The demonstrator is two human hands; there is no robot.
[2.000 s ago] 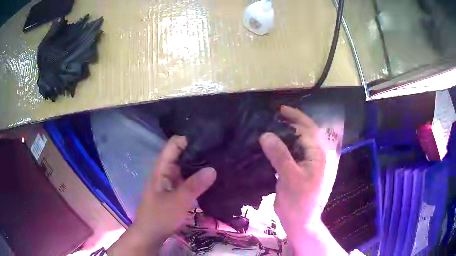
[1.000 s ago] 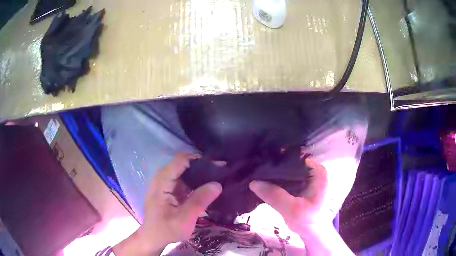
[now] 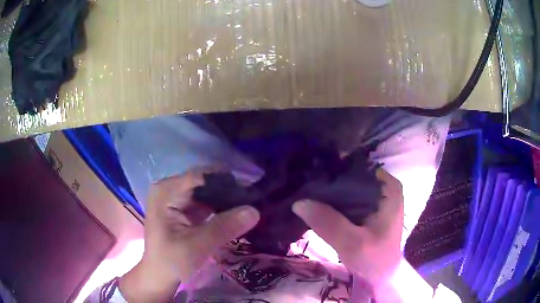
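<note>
A black jagged piece (image 3: pixel 349 192) is held over my lap, below the table edge, its ragged edges showing at both sides. My left hand (image 3: pixel 201 228) grips its left part, thumb on top and fingers behind. My right hand (image 3: pixel 355 228) grips its right part the same way. The fingers under the piece are mostly hidden. The piece's middle is dark and blurred against the dark gap behind it.
Another black jagged piece (image 3: pixel 44 53) lies on the cardboard-covered table (image 3: pixel 266 59) at the left. A white object (image 3: pixel 373 2) is cut off at the top edge. A black cable (image 3: pixel 473 83) curves over the table's right side. Blue crates (image 3: pixel 494 219) stand lower right, a cardboard box (image 3: pixel 77 177) lower left.
The view has shifted, so the white object is nearly out at the top. My hands have moved apart from their earlier raised pose and now hold the piece lower, nearer my body.
</note>
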